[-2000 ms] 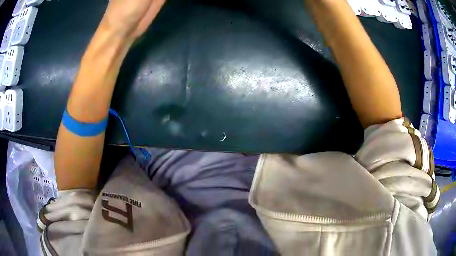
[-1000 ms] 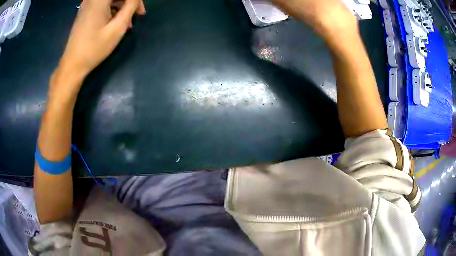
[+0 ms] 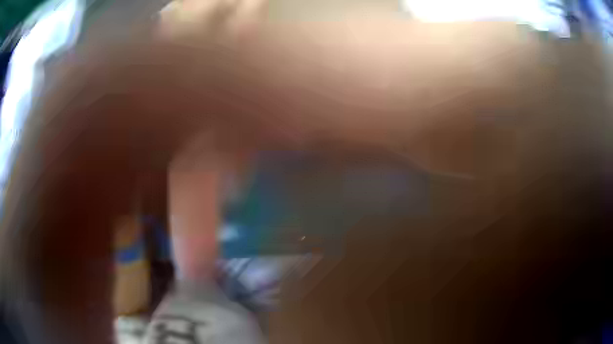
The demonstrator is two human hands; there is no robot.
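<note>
A large, strongly blurred hand (image 3: 376, 80) lies very close to the camera and covers most of the view. It seems to be my right hand, but its fingers cannot be made out clearly. A narrow blurred skin-coloured shape (image 3: 195, 222) hangs down left of the middle; whose finger it is cannot be told. My left forearm shows small at the lower left with the blue wrist band (image 3: 129, 253) on it. My left hand itself cannot be made out. No held object can be made out.
Blurred white pieces (image 3: 40, 67) show along the left edge, and a bright white area (image 3: 470, 10) at the top right. A bit of the dark green mat (image 3: 269, 228) shows below the hand. Part of my light garment (image 3: 201, 319) with dark lettering is at the bottom.
A hand has come up close to the camera and now hides most of the bench. Both hands were over the mat's far side before. The view has become blurred.
</note>
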